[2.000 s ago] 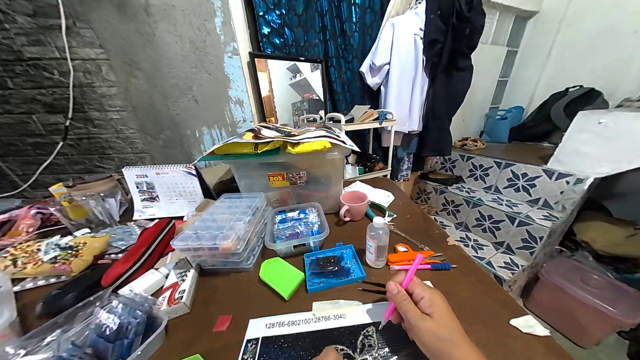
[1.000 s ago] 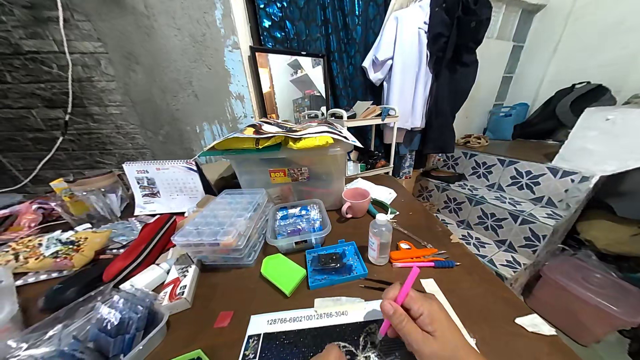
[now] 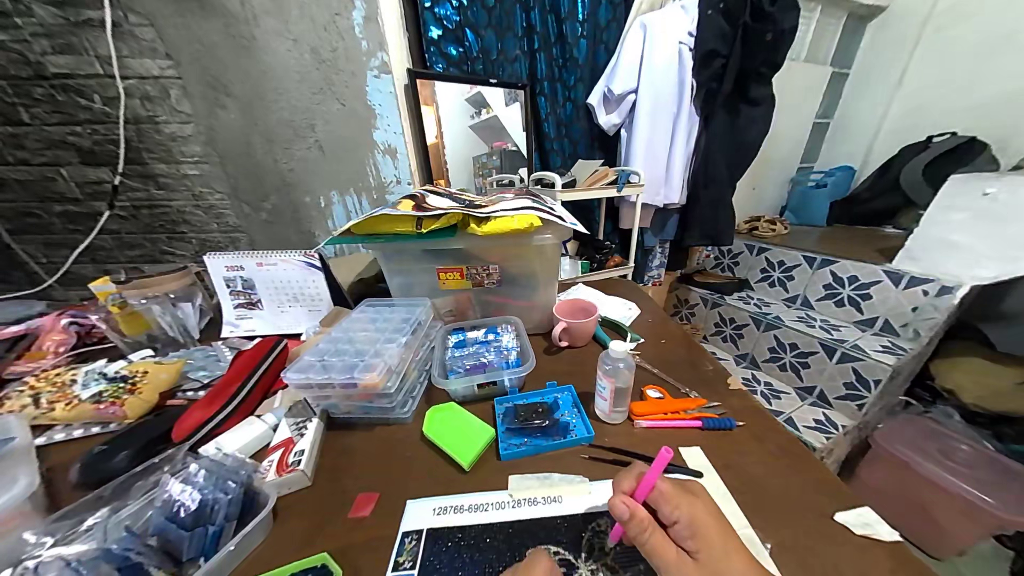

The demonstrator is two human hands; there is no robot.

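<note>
My right hand grips a pink pen-shaped applicator, its tip down at a dark diamond-painting canvas. The canvas shows a pale pattern and a white printed margin. Only the fingertips of my left hand show at the bottom edge, resting on the canvas; whether they hold anything is hidden. Behind the canvas lie a green pad and a blue tray with a dark packet in it. Part of a green tray with dark bits shows at the bottom.
Two thin dark brushes, a clear bottle, an orange cutter and a pink mug stand or lie behind the canvas. Clear divided boxes and a tub of packets are further left. A red square lies left.
Against two seconds ago, my right hand has shifted rightward over the canvas and still holds the pink applicator. More of the green tray shows at the bottom than at first.
</note>
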